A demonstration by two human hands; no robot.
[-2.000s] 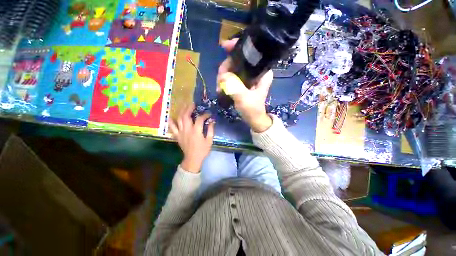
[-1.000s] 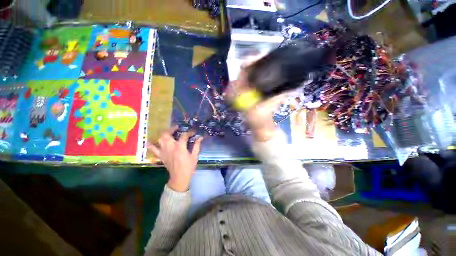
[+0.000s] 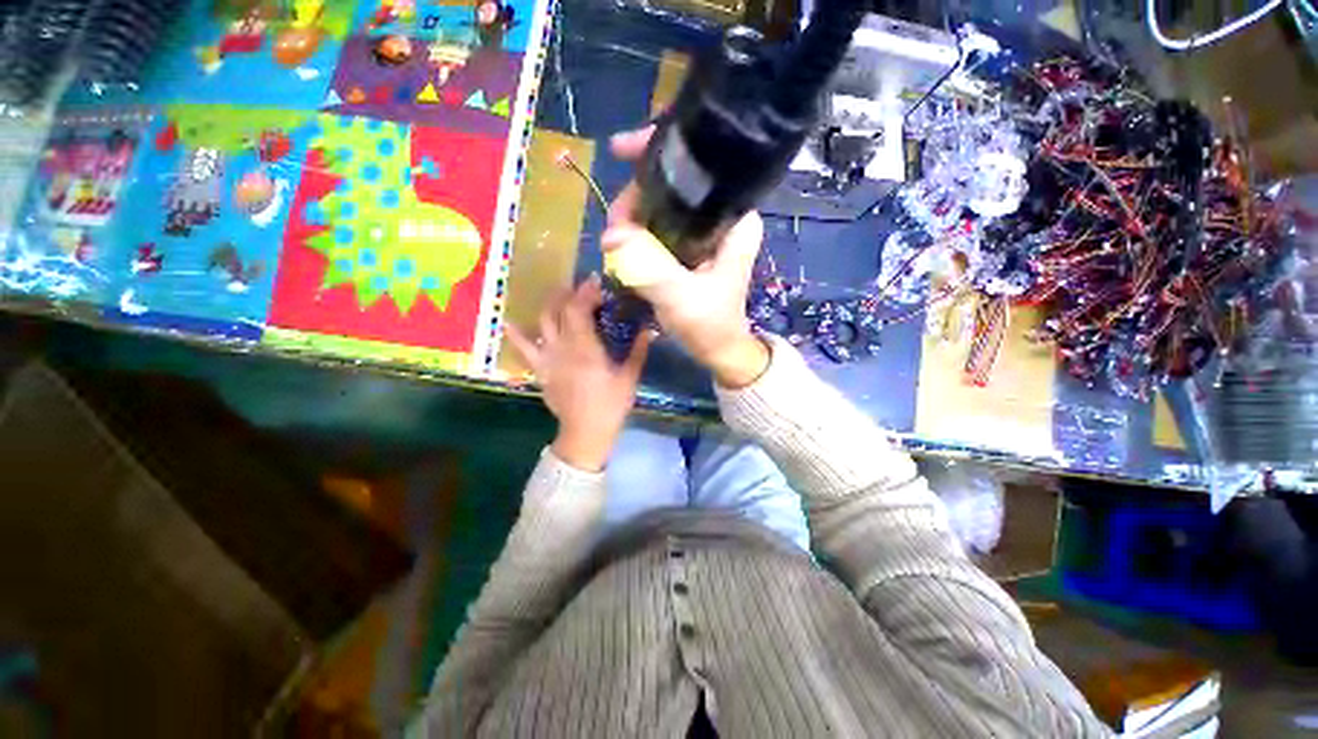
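Observation:
My right hand [image 3: 691, 282] is wrapped around the black electric screwdriver [image 3: 723, 137], which has a pale label; a yellow band [image 3: 643, 263] shows at the grip. My left hand [image 3: 586, 361] holds a small black ring unit [image 3: 620, 321] on the bench, below the screwdriver. The screwdriver and right hand hide the tool's tip and part of the unit. A thin wire with a reddish end [image 3: 568, 159] runs up beside them. More ring units [image 3: 841, 331] lie just right of my right hand.
The screw feeder [image 3: 853, 159] stands beyond the screwdriver. Clear plastic parts [image 3: 961, 181] lie right of it, beside a large tangle of wired rings [image 3: 1142, 238]. The cartoon mat [image 3: 362, 217] covers the left. A clear plastic bag [image 3: 1265, 375] is far right.
The screwdriver swung right towards the feeder one second ago and is now back over the unit at my left hand. The camera view has shifted too.

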